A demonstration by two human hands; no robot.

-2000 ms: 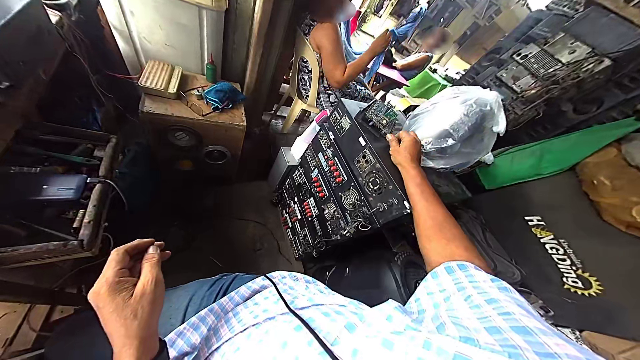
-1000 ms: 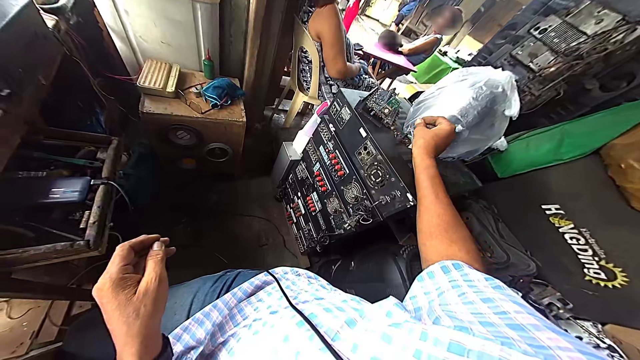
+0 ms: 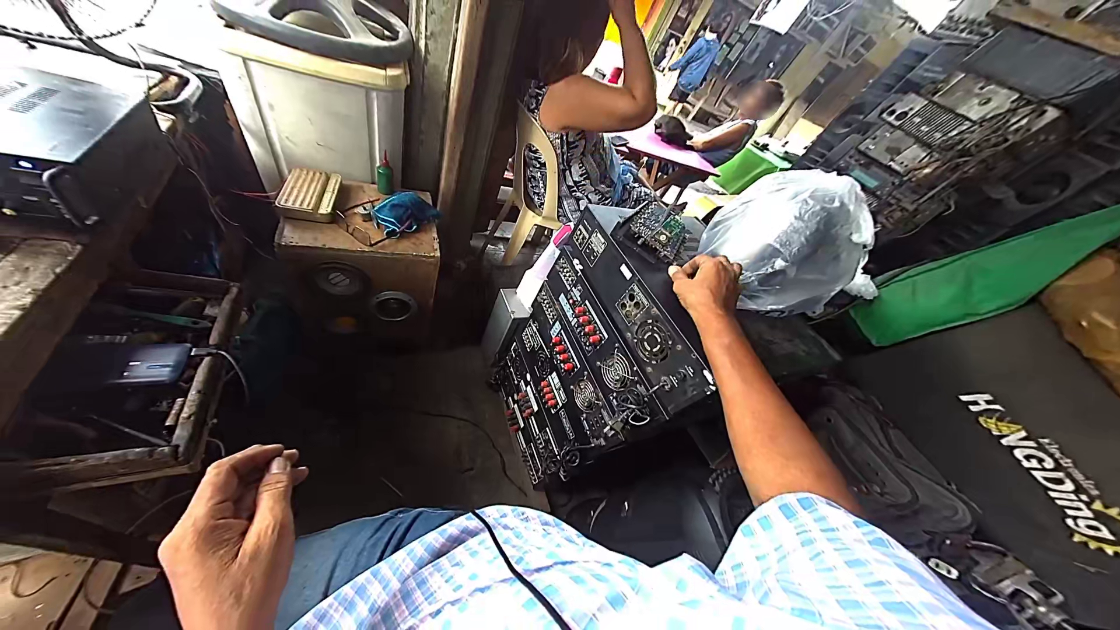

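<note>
My right hand (image 3: 710,282) rests at the upper edge of a stack of black audio amplifiers (image 3: 643,293), beside a clear plastic bag (image 3: 787,241). Its fingers are curled, and whether they hold anything small cannot be told. A green circuit board (image 3: 661,231) lies on top of the stack, just beyond those fingers. Red speaker terminals and fan grilles show on the amplifiers' rear panels. My left hand (image 3: 241,534) is raised above my jeans at the lower left, thumb tip against the fingertips, with no object visible between them. A white bottle with a pink cap (image 3: 544,262) stands by the stack.
A wooden speaker box (image 3: 359,280) bears a tray, a green bottle and a blue cloth. An open wooden drawer (image 3: 197,411) with tools is at the left. A person (image 3: 577,114) sits on a plastic chair beyond the stack. Green cloth (image 3: 989,271) and a black printed cover lie right.
The seated person has raised an arm to the head. My right hand has shifted slightly between frames and stays near the plastic bag. My left hand keeps its pinched pose.
</note>
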